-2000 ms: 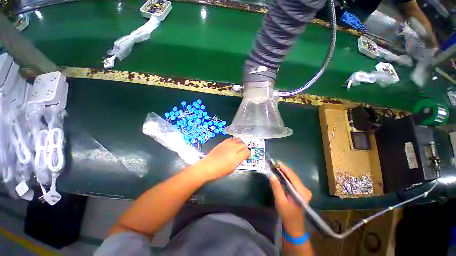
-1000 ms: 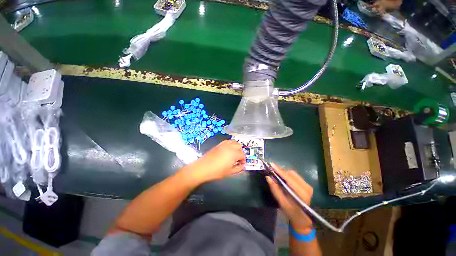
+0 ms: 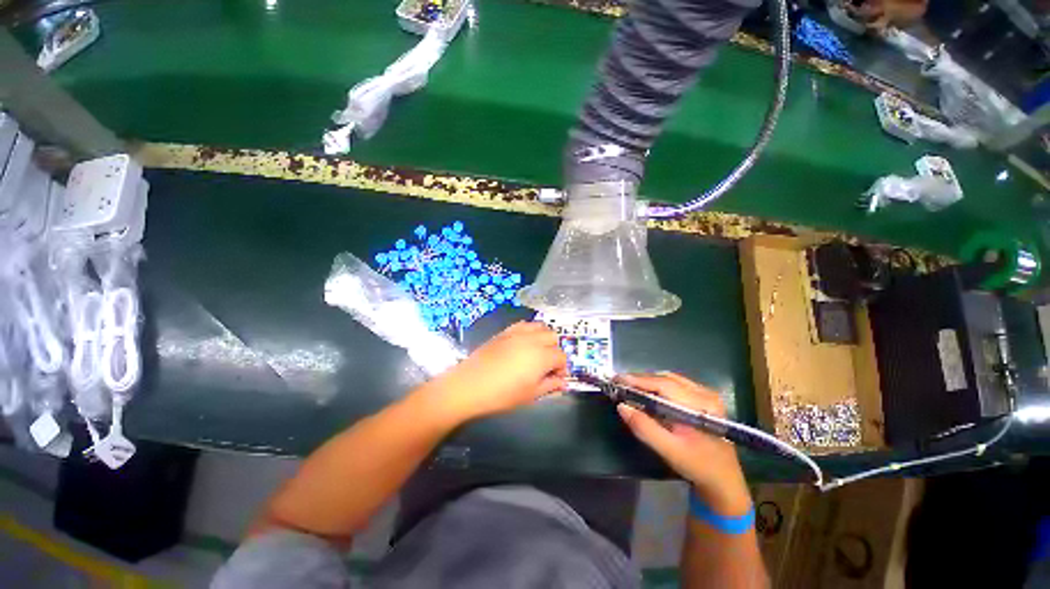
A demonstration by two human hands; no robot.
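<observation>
An open white socket housing (image 3: 595,345) with multicoloured inner parts lies on the dark green bench under the clear cone. My left hand (image 3: 524,366) is at the housing's left edge, fingers bunched; what its fingertips hold is hidden. My right hand (image 3: 679,423), with a blue wristband, grips a dark soldering iron (image 3: 691,415), its tip at the housing's lower part. A cord in a clear plastic sleeve (image 3: 386,308) runs left from the housing. A pile of small blue disc components (image 3: 443,276) lies behind it.
The fume cone (image 3: 601,265) and ribbed duct (image 3: 662,81) hang above the work. A cardboard tray (image 3: 766,345) and black box (image 3: 938,357) stand right. Bagged white socket units (image 3: 101,201) stand left. Open units ride the green conveyor (image 3: 507,104); another person's hand shows at top right.
My right hand has turned, and the iron lies flatter, its rear end farther right and higher. The units on the conveyor have shifted right. My left hand stays at the housing.
</observation>
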